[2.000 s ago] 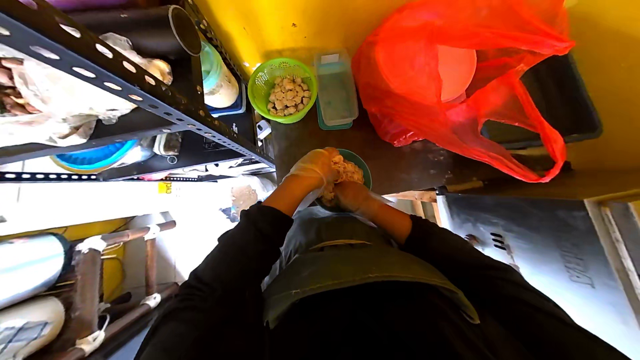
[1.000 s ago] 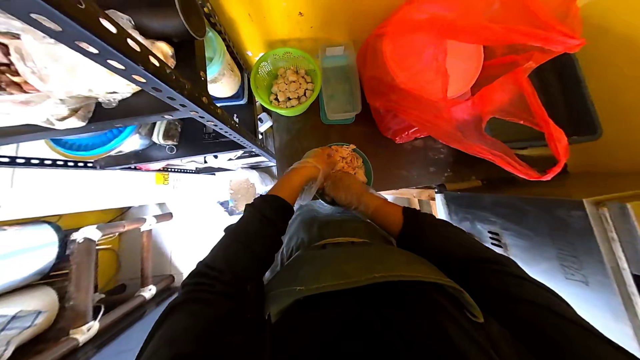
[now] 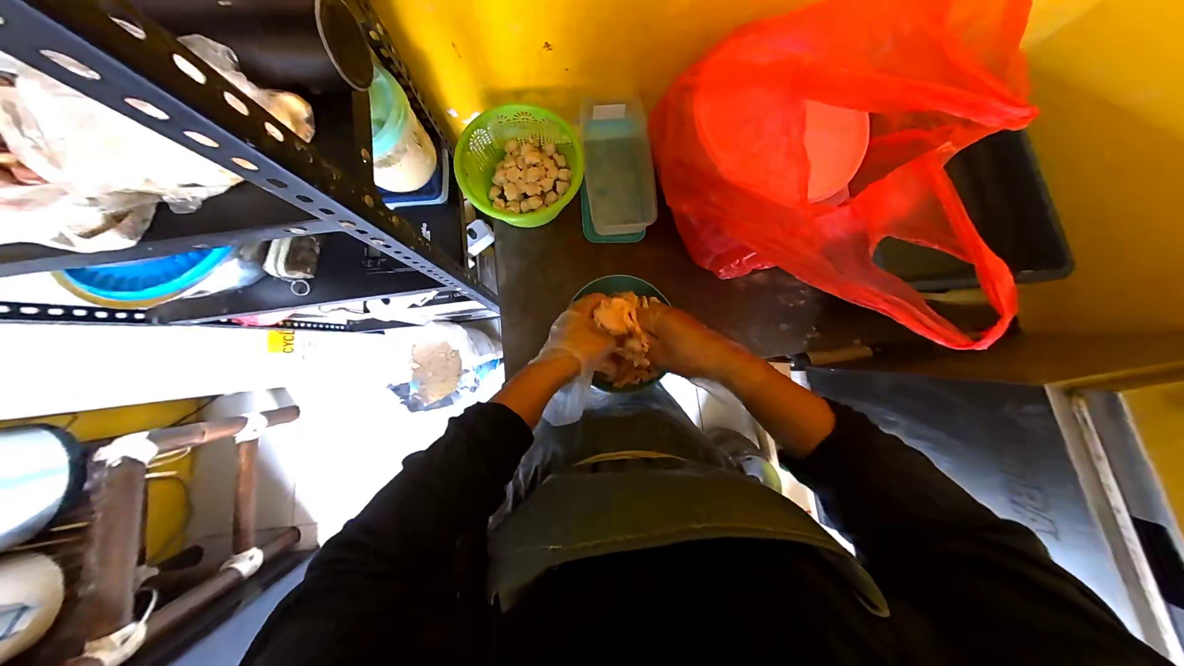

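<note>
Both of my hands wear clear plastic gloves over a round green bowl [image 3: 620,285] at the table's front edge. My left hand [image 3: 575,335] is at the bowl's left side, its fingers on a pale orange, shredded food [image 3: 629,340] that looks like meat. From the right, my right hand [image 3: 683,342] grips the same food. Behind the bowl stands a lime green plastic basket [image 3: 472,157] holding small pale lumps [image 3: 530,176]. Beside it lies a clear rectangular plastic container [image 3: 620,176] on a teal lid or base.
A red plastic bag [image 3: 749,139] with a round item inside fills the table's right rear, over a black tray [image 3: 1008,203]. A wooden-handled tool [image 3: 837,355] lies at the front edge. Black perforated metal shelving [image 3: 305,194] stands close at left, holding a capped bottle [image 3: 402,139].
My hands have moved slightly apart over the bowl, and more of the orange food shows between them than before.
</note>
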